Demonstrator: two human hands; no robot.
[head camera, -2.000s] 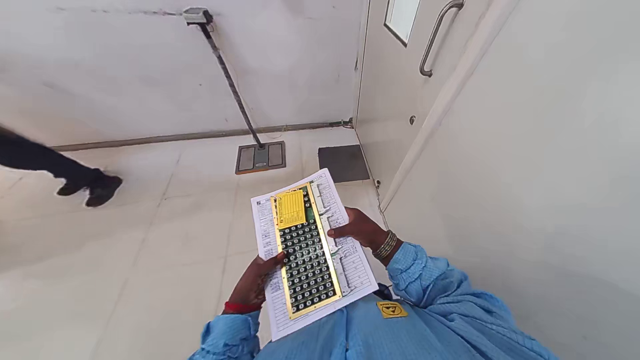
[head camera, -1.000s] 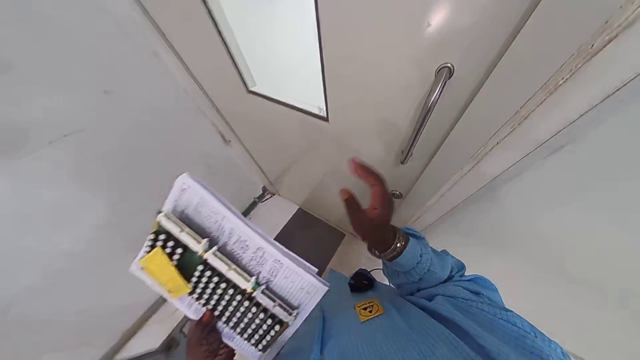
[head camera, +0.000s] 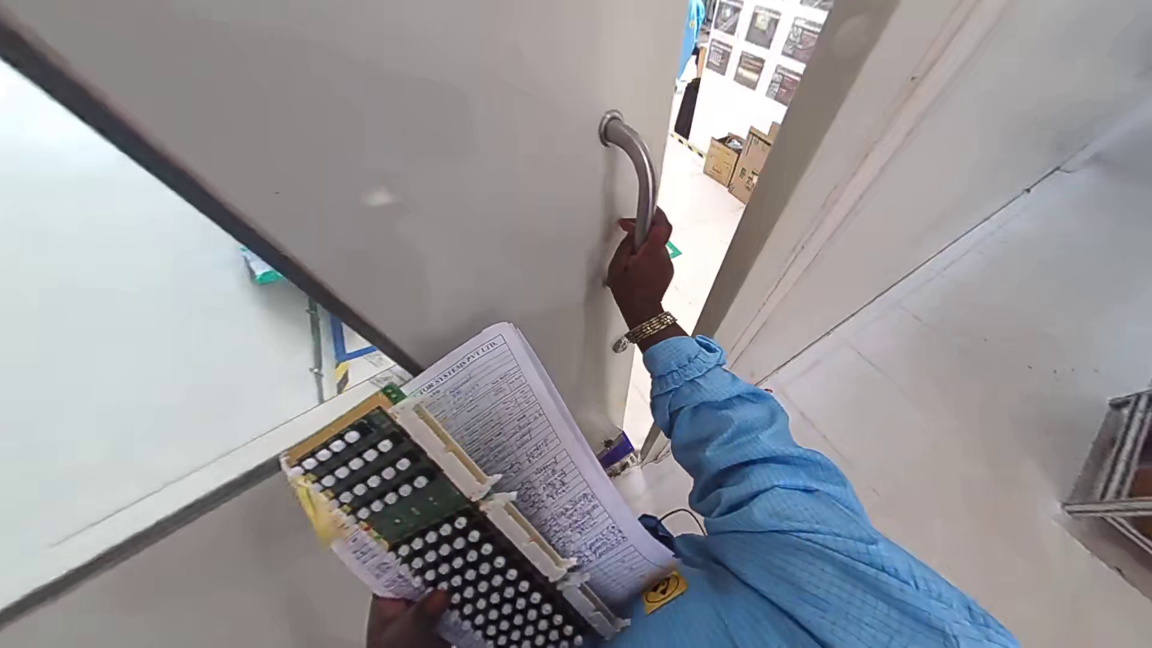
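My right hand (head camera: 641, 265) grips the lower part of a curved metal door handle (head camera: 641, 166) on a grey door (head camera: 432, 180), which stands partly open. With my left hand (head camera: 409, 621), at the bottom edge, I hold a green circuit board (head camera: 418, 508) carrying rows of white-topped round components and long white connectors along one side. Beneath the board lies a stack of printed sheets (head camera: 540, 468) with handwriting, held together with it. A yellow tag (head camera: 315, 513) hangs at the board's left edge.
The door has a large window (head camera: 162, 297) on the left. Through the gap at its right edge I see cardboard boxes (head camera: 733, 166) on the floor and a wall with pictures (head camera: 760, 45). The door frame (head camera: 783, 171) and a metal rack (head camera: 1111, 486) are on the right.
My right hand, raised in front of the door a second ago, has taken hold of the handle. The door, shut before, is now partly open. My left hand still holds the board and papers.
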